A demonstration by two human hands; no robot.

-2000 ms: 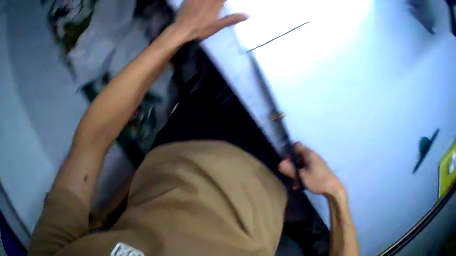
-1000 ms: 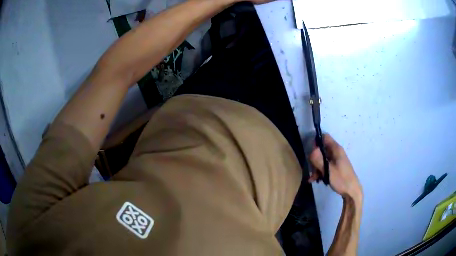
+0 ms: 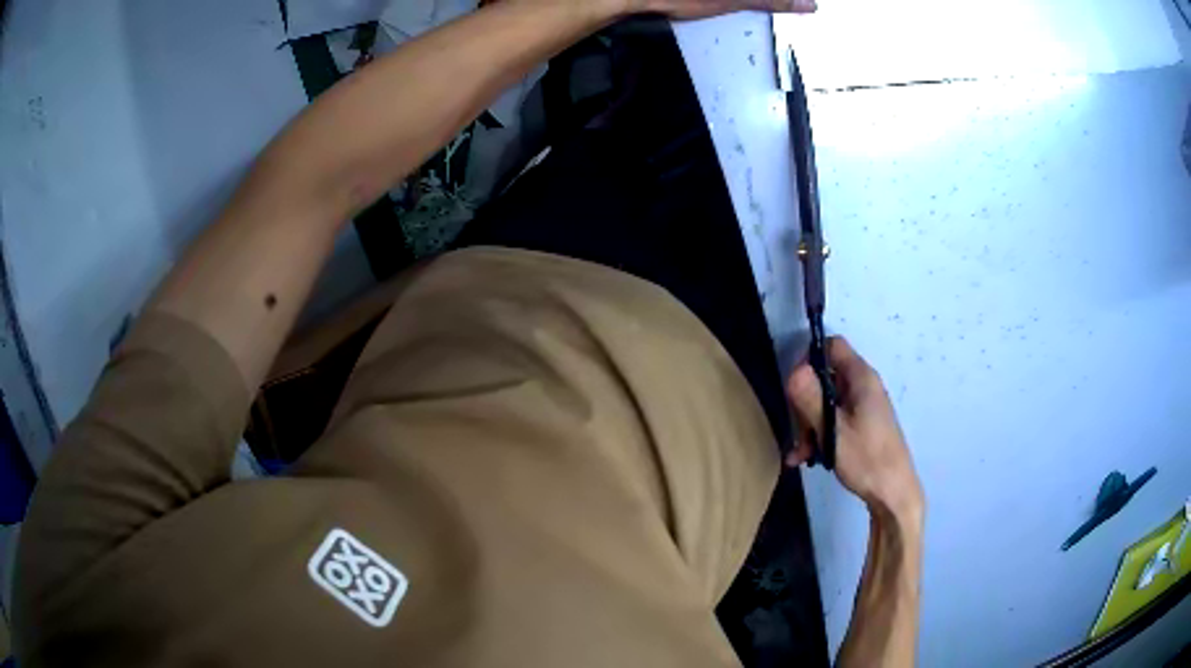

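Observation:
My right hand [image 3: 842,424] is shut on the handles of the long black shears [image 3: 809,215], which have a brass-coloured pivot. The blades point up along the table's near edge, and their tips meet the lower left corner of a bright white sheet [image 3: 980,39], maybe the paper pattern. My left hand [image 3: 738,7] is at the top edge of the picture and mostly cut off; fingertips lie flat at the sheet's left end. Whether it holds anything is hidden. A thin dark line runs along the sheet's lower edge.
The pale, speckled table [image 3: 980,300] has a small tied olive-green piece [image 3: 1110,505] at the right, beside a flat yellow packet [image 3: 1134,587]. White paper and dark green scraps [image 3: 438,196] lie below the table at the upper left. My body is against the table edge.
Since the earliest frame, the view has shifted and the shears point more nearly straight up. Since one second ago, my left fingertips have come further right along the sheet, and the shears have shifted slightly left.

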